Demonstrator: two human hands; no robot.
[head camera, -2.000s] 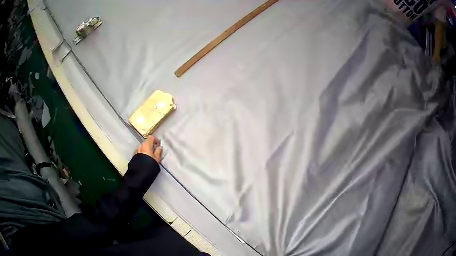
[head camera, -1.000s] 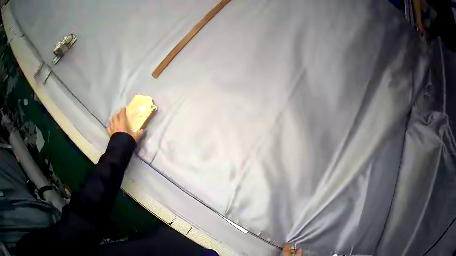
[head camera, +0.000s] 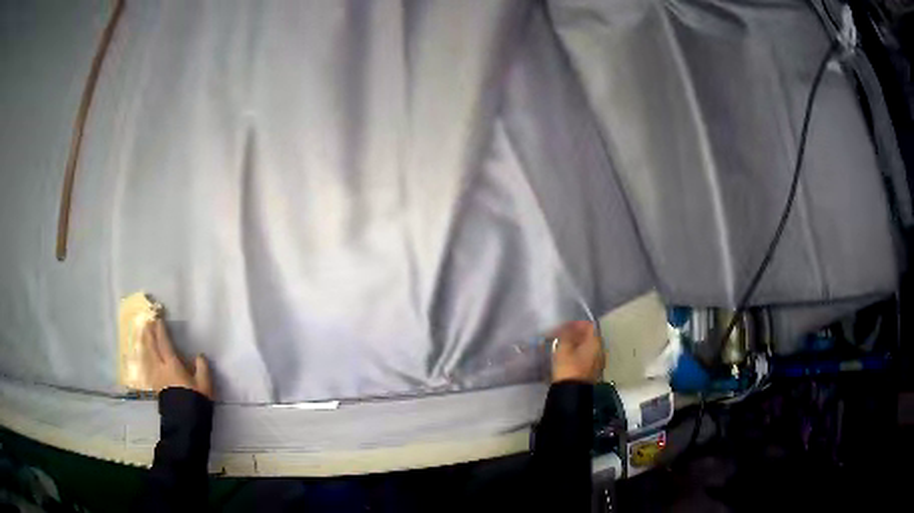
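Observation:
Grey shiny fabric (head camera: 331, 250) covers the table, with folds running down to its near edge. My left hand (head camera: 172, 363) lies over the right side of the yellowish fabric weight (head camera: 133, 346), fingers on it and thumb spread over the cloth. My right hand (head camera: 577, 351) is closed on the fabric edge at the right; folds fan out between the two hands. Part of the fabric border is hidden under the right hand.
A thin wooden strip (head camera: 80, 140) lies at the far left. The end cutter (head camera: 644, 421) stands beside my right forearm, with blue fittings (head camera: 690, 361) behind it. A black cable (head camera: 797, 180) hangs over the cloth at right.
The view has swung right, bringing the cutter and cable into view and taking the silver clamp out. My right hand, first unseen, then at the lower edge, is now fully visible gripping cloth.

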